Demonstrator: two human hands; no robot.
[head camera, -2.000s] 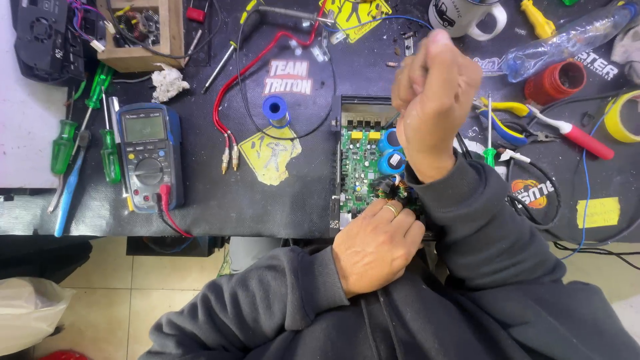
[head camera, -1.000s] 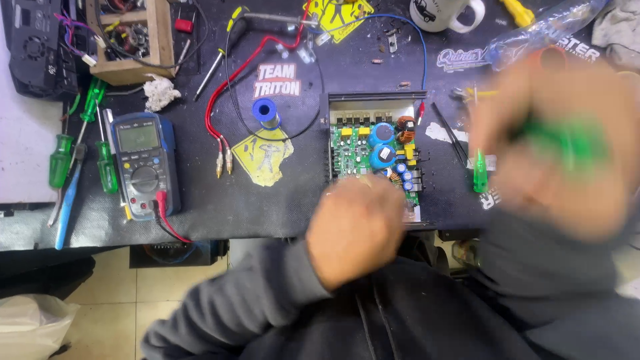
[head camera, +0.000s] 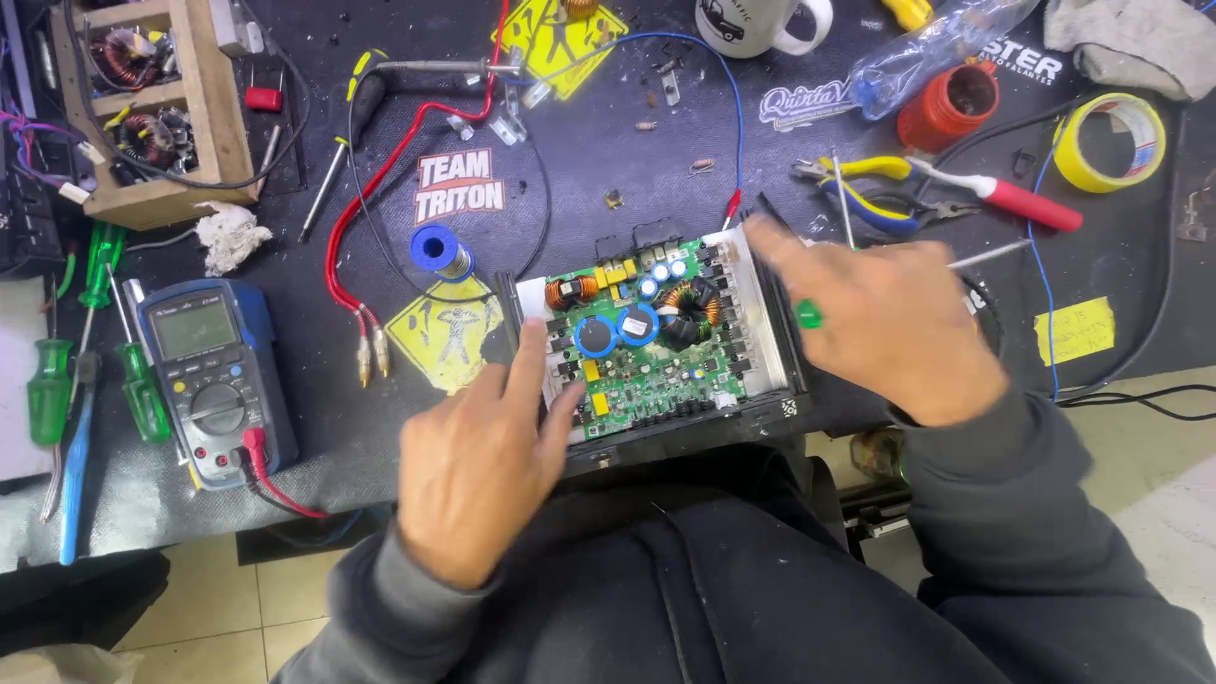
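An open amplifier chassis (head camera: 779, 332) with a green circuit board (head camera: 646, 380) lies at the table's front edge, slightly tilted. Two blue capacitors (head camera: 617, 330) and a copper-wound toroid (head camera: 692, 313) sit on the board. My left hand (head camera: 475, 465) rests at the chassis's left side, index finger extended over its metal edge, holding nothing. My right hand (head camera: 883, 323), blurred, is at the right side, index finger pointing to the upper right corner. It is closed around a green-handled screwdriver (head camera: 807, 313), whose shaft sticks out to the right. A red-tipped blue wire (head camera: 739, 142) ends near that corner.
A multimeter (head camera: 211, 380) and green screwdrivers (head camera: 49, 389) lie left. Near the chassis are a solder spool (head camera: 442, 255) and red cable (head camera: 334, 256). A soldering iron (head camera: 370, 90) is farther back. Pliers (head camera: 893, 195), an orange jar (head camera: 948, 106), yellow tape (head camera: 1110, 142) and a mug (head camera: 760, 24) stand around.
The chassis has been turned, so the blue capacitors now lie side by side. My right hand has come back from the right to the chassis. My left hand has moved to its left side.
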